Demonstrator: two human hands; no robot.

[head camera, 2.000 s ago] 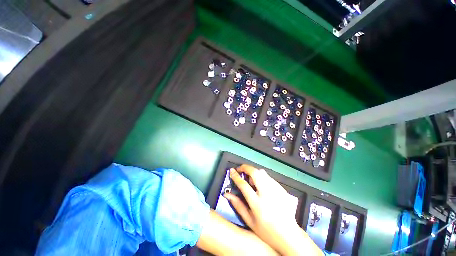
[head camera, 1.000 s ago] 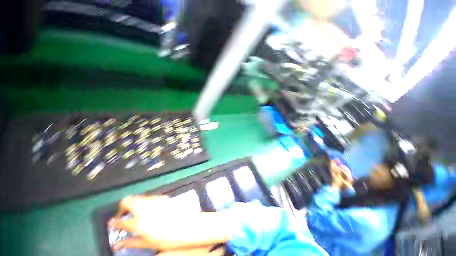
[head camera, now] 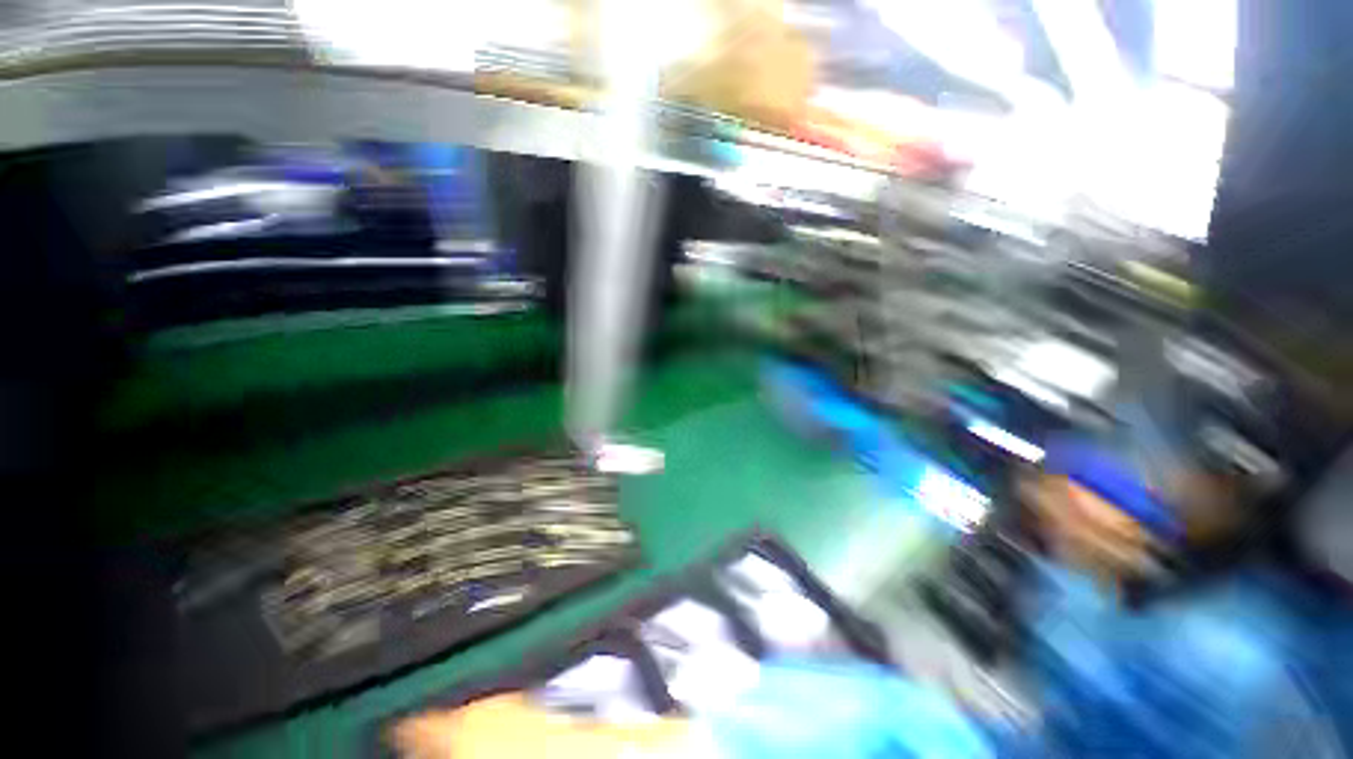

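Note:
The whole view is motion-blurred. My right hand (head camera: 512,731) is low at the bottom edge, partly cut off, with a blue sleeve on its arm; its fingers and anything in them cannot be made out. It lies over the near part of the black phone tray (head camera: 760,552). Pale phones or housings (head camera: 709,653) show in the pockets beyond it. The dark small-parts tray (head camera: 408,653) lies behind, scattered with many gold-ringed pieces (head camera: 445,537). My left hand is not visible.
A pale metal post (head camera: 611,297) rises behind the small-parts tray, with a small white fitting (head camera: 629,458) at its foot. Blue bins (head camera: 861,430) stand on the green bench (head camera: 709,430) to the right. A person in a blue smock (head camera: 1172,653) is at the right.
The view has swung up and to the right, so both trays now sit lower than a second ago. My right hand has dropped to the bottom edge, and more of the bench and post shows.

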